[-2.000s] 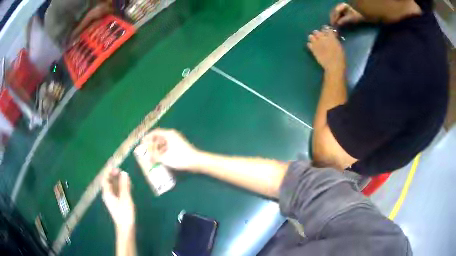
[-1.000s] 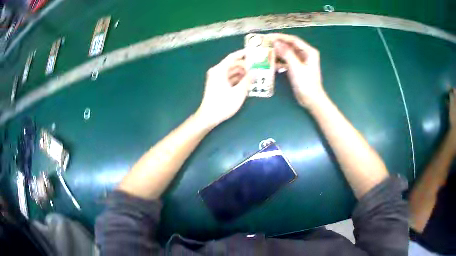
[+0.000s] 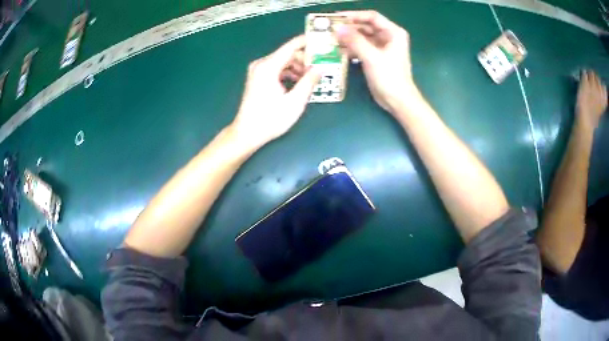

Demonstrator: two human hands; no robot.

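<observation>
A handset assembly [image 3: 327, 63] is held upright over the green bench, with a round silvery part at its tan top end, a green middle and a white lower end with black marks. My left hand [image 3: 274, 90] grips its left edge between thumb and fingers. My right hand [image 3: 380, 56] is at its upper right side, the fingertips blurred over the edge near the round part. Whether the right fingers hold anything small is not clear.
A black smartphone [image 3: 307, 223] lies near me, with a pale double ring [image 3: 331, 165] at its top corner. Another handset assembly [image 3: 501, 56] lies at the right by a neighbour's hand [image 3: 591, 100]. At left are more units [image 3: 41, 194] and a slim pale tool [image 3: 65, 250].
Both hands and the handset assembly appear slightly higher and further left, as the view has shifted. Another handset assembly now shows on the bench at the right, near the neighbour.
</observation>
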